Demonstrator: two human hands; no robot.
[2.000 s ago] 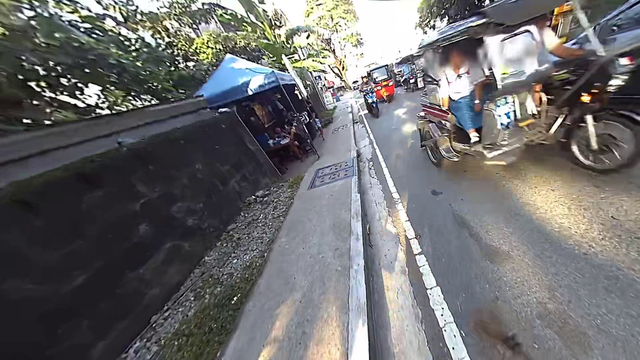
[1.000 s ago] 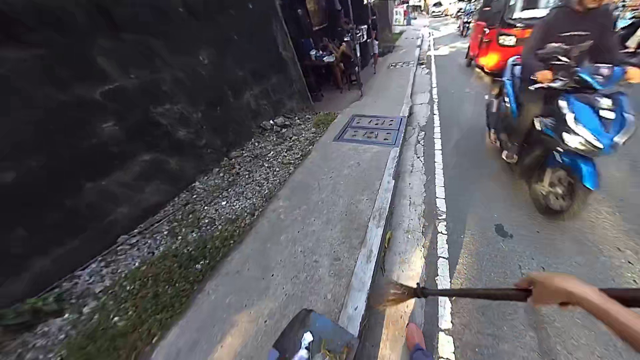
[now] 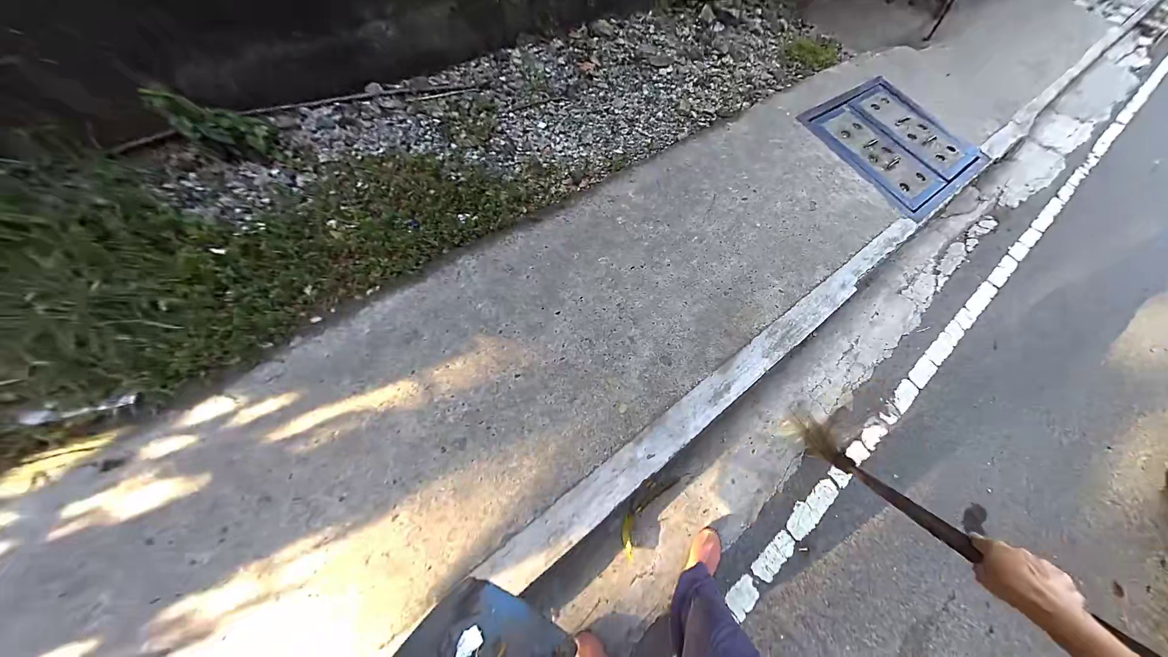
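My right hand is closed around the dark handle of a long-handled broom, at the lower right over the road. The broom's short bristles point up and left, near the white road line and the gutter. At the bottom edge, a dark blue dustpan-like container holds a white scrap and sits beside the kerb, close to my feet. My left hand is out of view. A yellow leaf or strip lies in the gutter near my front foot.
The concrete sidewalk runs diagonally, edged by a pale kerb. A blue-framed utility cover is set into it. Grass and gravel border a dark wall. The asphalt road lies at right.
The view has swung down and to the side. Two seconds ago the broom was not plainly visible; one second ago my right hand held it level over the road. The passing vehicles are out of view.
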